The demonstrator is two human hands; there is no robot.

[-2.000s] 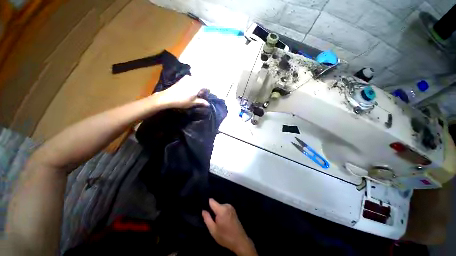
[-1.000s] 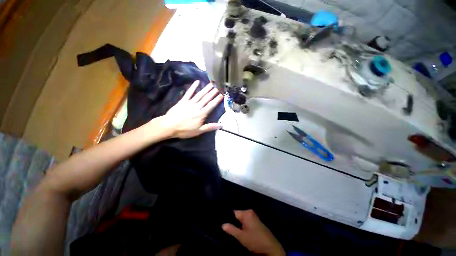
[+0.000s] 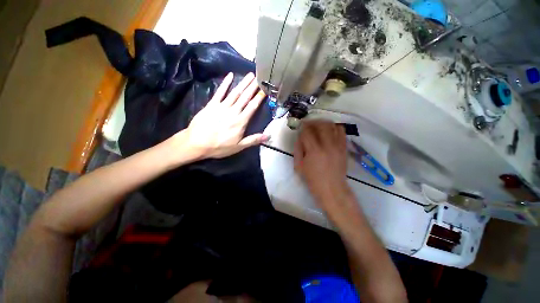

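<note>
A black, slightly shiny garment piece (image 3: 172, 112) lies spread left of the needle and hangs over the front edge; a strap sticks out at its upper left. My left hand (image 3: 228, 121) lies flat on it, fingers apart, fingertips close to the presser foot (image 3: 275, 106). My right hand (image 3: 321, 148) is on the white bed just right of the foot, fingers bent down; whether it holds anything is hidden. A small black fabric scrap (image 3: 352, 129) shows beside its fingers. Blue thread snips (image 3: 373, 164) lie right of the hand.
The off-white sewing machine arm (image 3: 379, 77) spans the upper right. Cardboard (image 3: 59, 89) with orange tape is at left, grey quilted sheeting (image 3: 23, 207) below it. A round blue thing (image 3: 329, 289) is at the bottom. The bed's right end has a reddish-brown window (image 3: 444, 237).
My left hand has gone from gripping the cloth to lying flat on it. My right hand has moved up from below onto the machine bed. The view has shifted closer to the needle.
</note>
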